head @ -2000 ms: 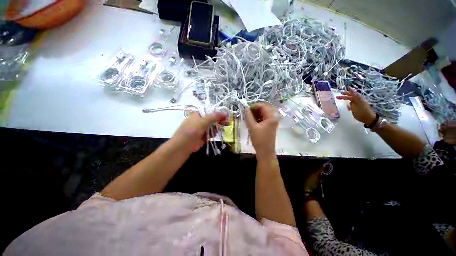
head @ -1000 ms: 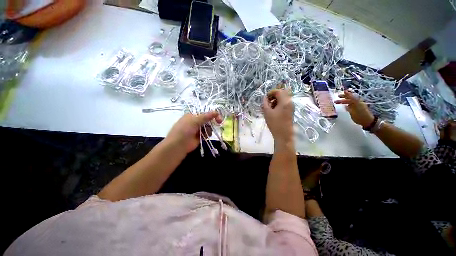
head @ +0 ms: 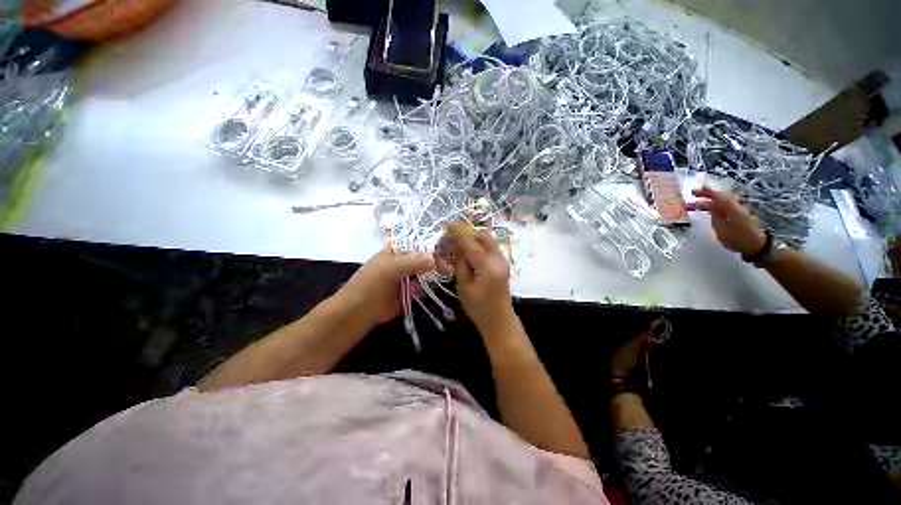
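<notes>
My left hand [head: 388,281] is closed around a bunch of white USB cables [head: 423,212] at the table's front edge, with several connector ends hanging below the fist. My right hand [head: 476,261] is beside it, fingertips bent in against the bunch; whether it grips a cable is blurred. A large tangled pile of white cables [head: 514,123] lies just behind my hands. A single cable end [head: 331,207] lies flat to the left of the bunch.
Clear plastic packs [head: 282,138] lie left; more packs [head: 627,232] lie right. A phone on a black box [head: 407,49] stands behind. Another phone [head: 664,187] lies near a neighbour's hand [head: 731,225]. The neighbour's other hand [head: 632,360] holds a cable below the table edge. An orange basket [head: 99,15] is far left.
My right hand moved from the cable pile back left to the bunch. My left hand stays closed on the cables, slightly lower. The view has shifted slightly.
</notes>
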